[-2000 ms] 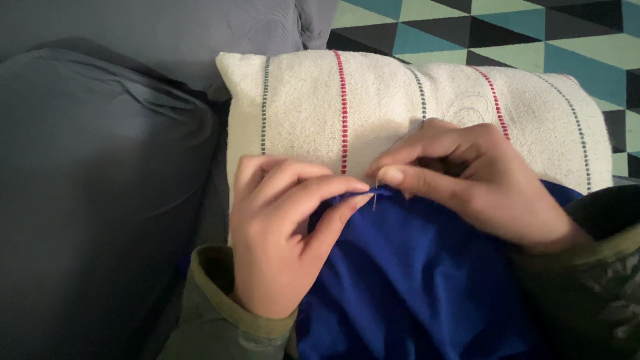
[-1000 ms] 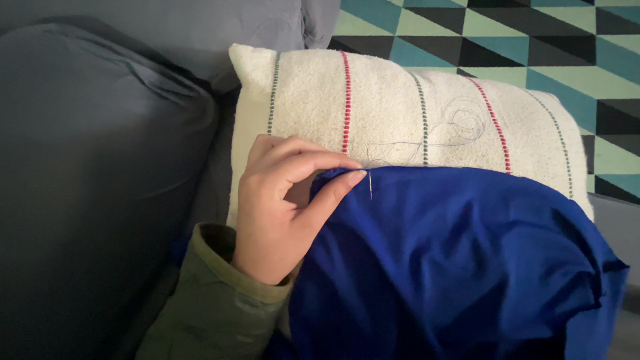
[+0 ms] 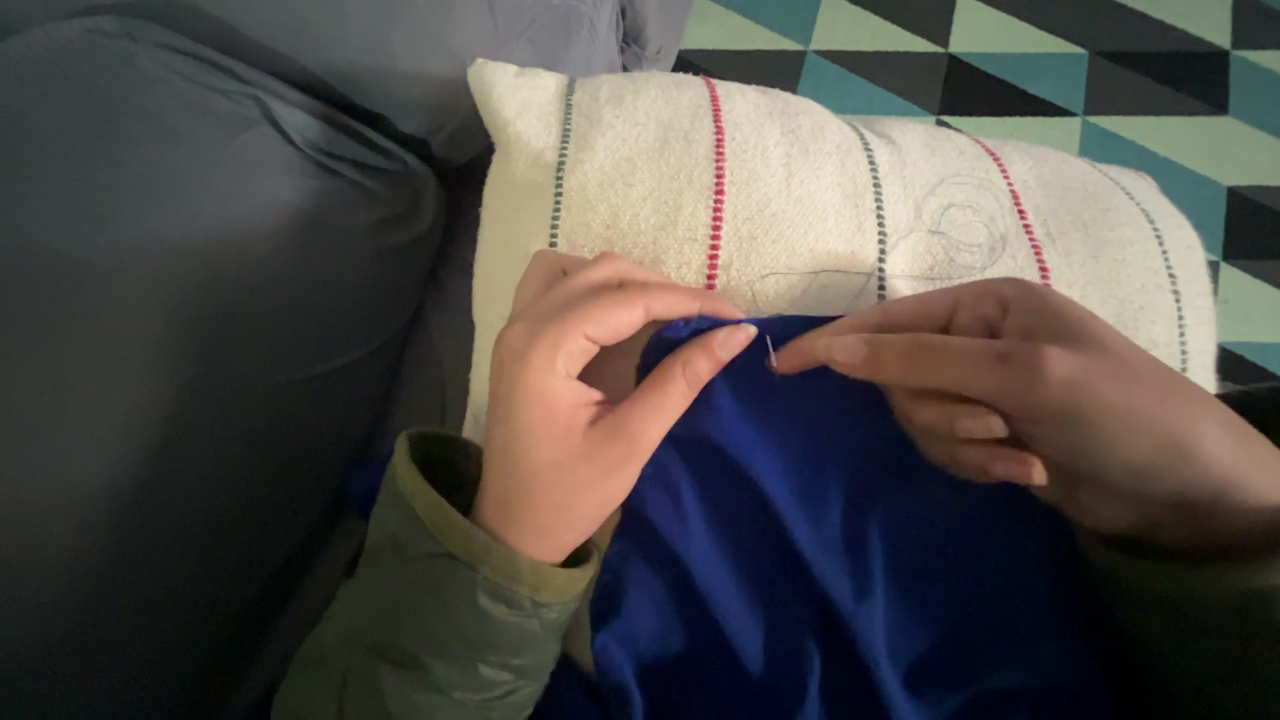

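My left hand [image 3: 610, 400] pinches the folded top edge of a blue cloth [image 3: 820, 520] between thumb and fingers. Just right of that pinch, a thin sewing needle [image 3: 770, 349] shows at the cloth, its lower end at the index fingertip of my right hand [image 3: 1010, 390]. That finger touches the needle's end or lies right beside it; whether the hand grips it I cannot tell. A fine thread [image 3: 960, 225] lies in loose loops on the cushion and runs left toward the cloth's edge.
A cream woven cushion [image 3: 640, 170] with red and grey stitched stripes lies under the cloth. Dark grey fabric [image 3: 200, 350] fills the left side. A rug [image 3: 1000, 60] with teal, black and pale green triangles spreads beyond the cushion.
My right hand was at the needle two seconds ago, out of view one second ago, and is back beside it now. My left hand has kept its pinch on the blue cloth.
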